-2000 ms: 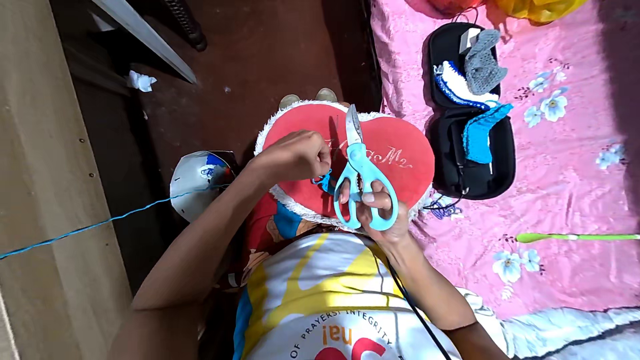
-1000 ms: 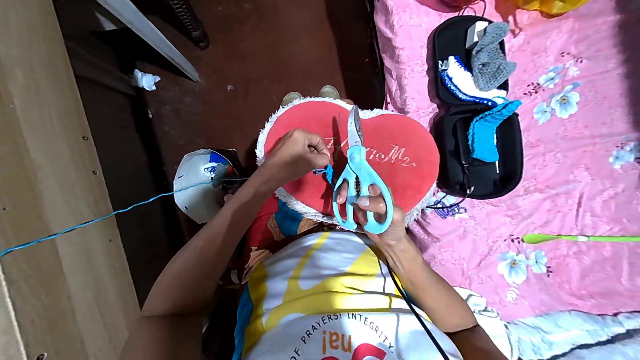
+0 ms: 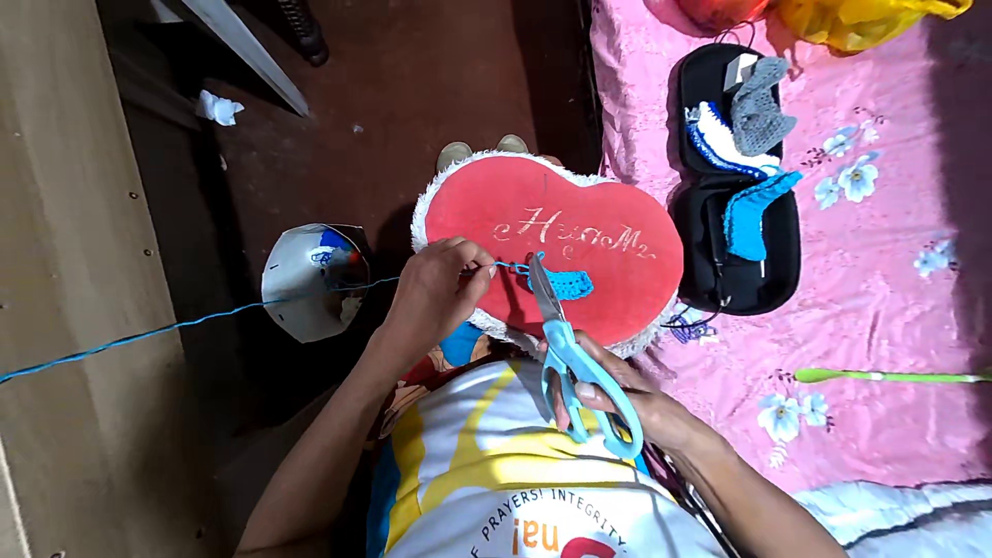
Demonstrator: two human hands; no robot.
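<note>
My left hand [image 3: 446, 283] pinches a blue yarn strand [image 3: 508, 266] between thumb and fingers over a red heart-shaped cushion [image 3: 480, 201] with white fluffy trim. The strand runs to a small blue crocheted piece [image 3: 570, 284] resting on the cushion. From the other side of this hand, the yarn stretches away to the left edge. My right hand [image 3: 612, 387] holds scissors with light blue handles [image 3: 593, 380] by their loops. The scissor blades [image 3: 545, 291] reach the yarn at the left end of the crocheted piece; whether they touch it, I cannot tell.
An open black zip case [image 3: 783, 287] with gray, white and bright blue crocheted pieces lies on the pink floral sheet [image 3: 876, 310] at right. Near it are a green stick-like item [image 3: 891, 377] and a yellow plastic bag [image 3: 852, 23]. A white container [image 3: 291, 310] stands at left.
The scissors, upright over the cushion before, now tilt with their tips toward the left. The blue crocheted piece, mostly hidden before, shows plainly on the cushion.
</note>
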